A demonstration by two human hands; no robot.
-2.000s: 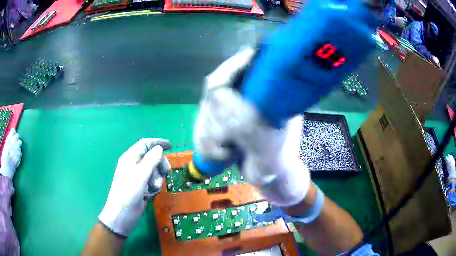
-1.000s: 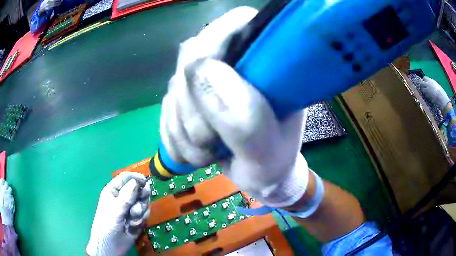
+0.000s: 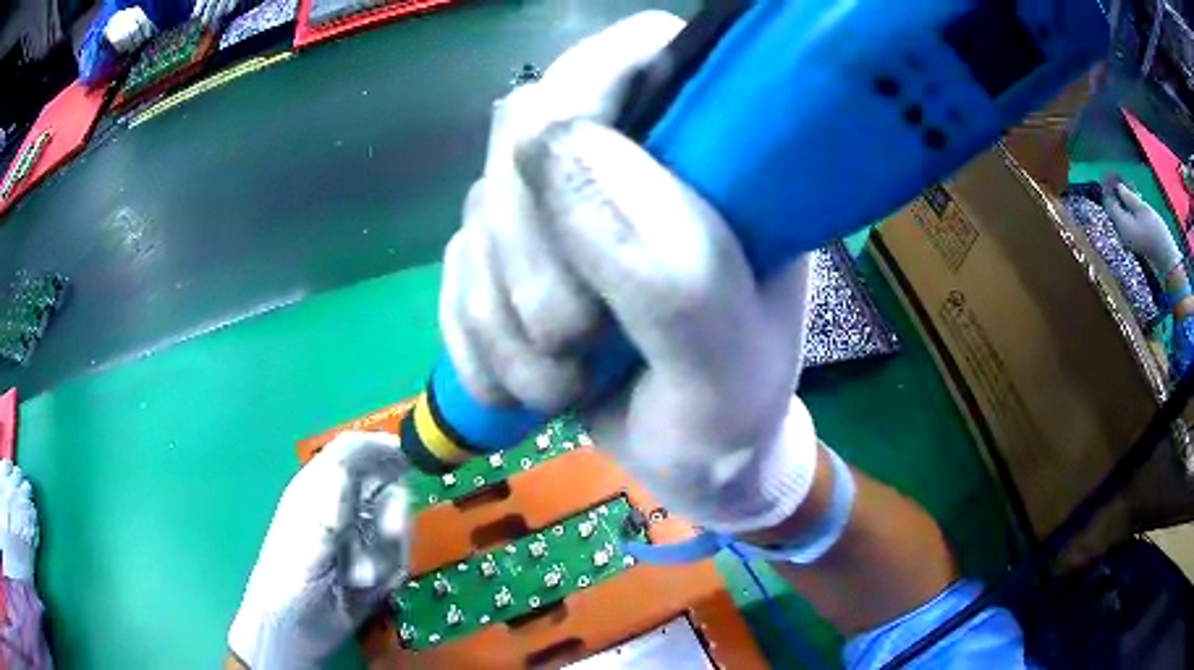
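Note:
My right hand point(image 3: 615, 288), in a white glove with a light blue wrist strap, grips the blue electric screwdriver point(image 3: 864, 118). Its black-and-yellow nose points down over the left end of the upper green circuit board point(image 3: 524, 454). My left hand point(image 3: 334, 550), gloved in white, is beside the nose at the left edge of the orange-brown fixture point(image 3: 589, 491); its fingers are curled, and whether they pinch a screw cannot be seen. A second circuit board point(image 3: 517, 572) lies in the middle slot. A white plate point(image 3: 651, 651) shows in the lowest slot, cut off by the frame edge.
A black tray of small silver screws point(image 3: 845, 308) is partly behind my right arm. An open cardboard carton point(image 3: 1002, 340) stands at the right. Circuit boards point(image 3: 29, 314) lie on the dark conveyor belt point(image 3: 327, 170). Co-workers' gloved hands show at left, right and upper left.
Over the last second the screwdriver nose has shifted slightly right, and my left hand has moved slightly with it. Earlier, the view swung and the screwdriver's red display digits went out of sight.

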